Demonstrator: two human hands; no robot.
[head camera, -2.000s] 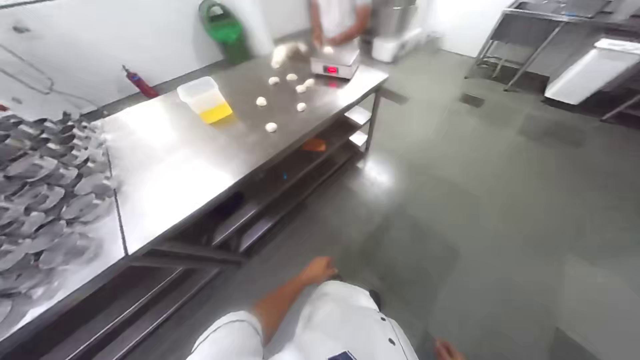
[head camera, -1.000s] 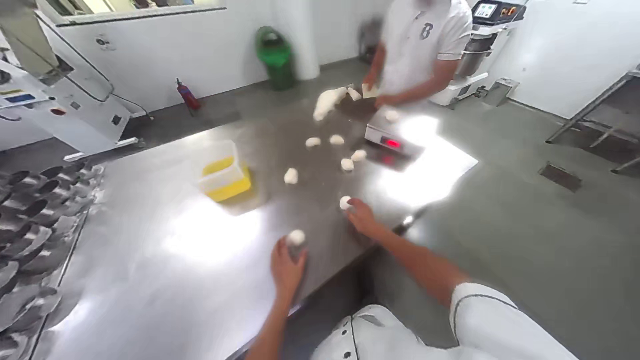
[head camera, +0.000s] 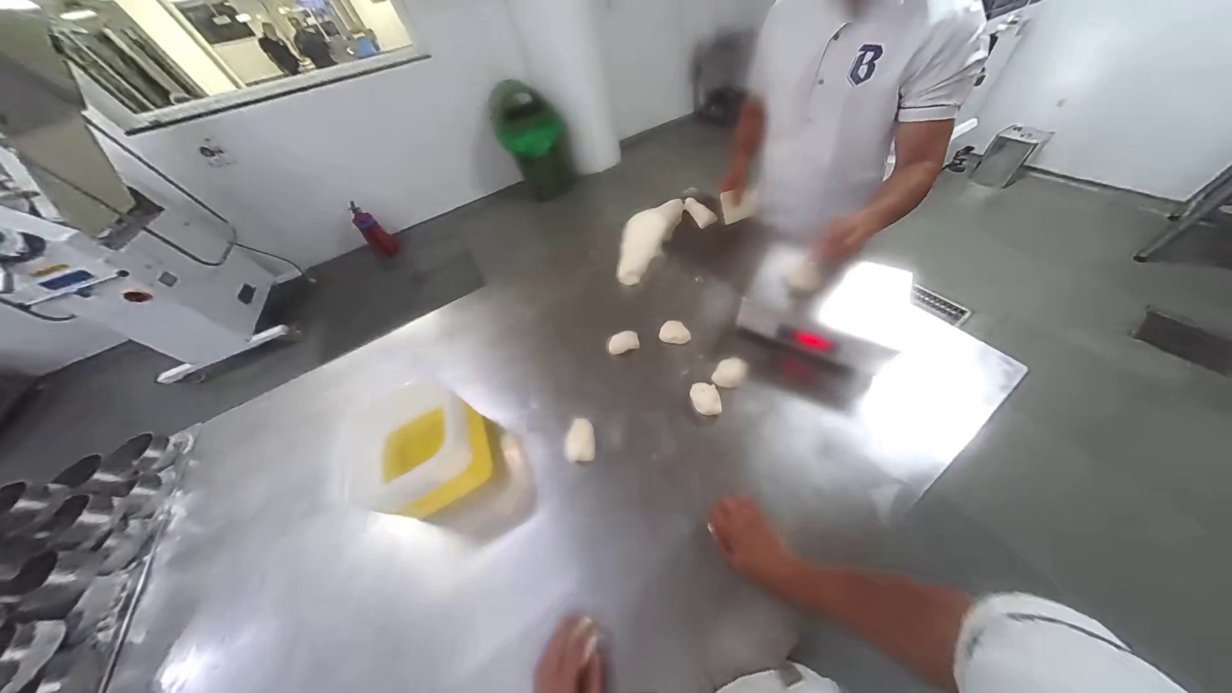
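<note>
My left hand (head camera: 570, 656) is low in the view, curled on the steel table (head camera: 385, 597), with a bit of pale dough showing at its fingers. To its upper right, my right hand (head camera: 749, 539) is cupped palm down on the table; a thin pale edge shows at its side, the rest of that dough piece hidden. Ahead lie several loose dough pieces, the nearest (head camera: 580, 440) left of my right hand. A large dough lump (head camera: 647, 241) lies farther back. A digital scale (head camera: 818, 322) with a red display holds a dough piece (head camera: 805, 276).
A plastic tub with yellow contents (head camera: 419, 452) stands on the table's left part. Metal moulds (head camera: 67, 549) crowd the far left. Across the table a co-worker (head camera: 837, 125) has one hand at the scale and a flat scraper (head camera: 738, 206) in the other.
My hands have come from beside my body to the table, onto the two dough pieces that lay near me a second ago. The co-worker's hand has moved to the dough on the scale.
</note>
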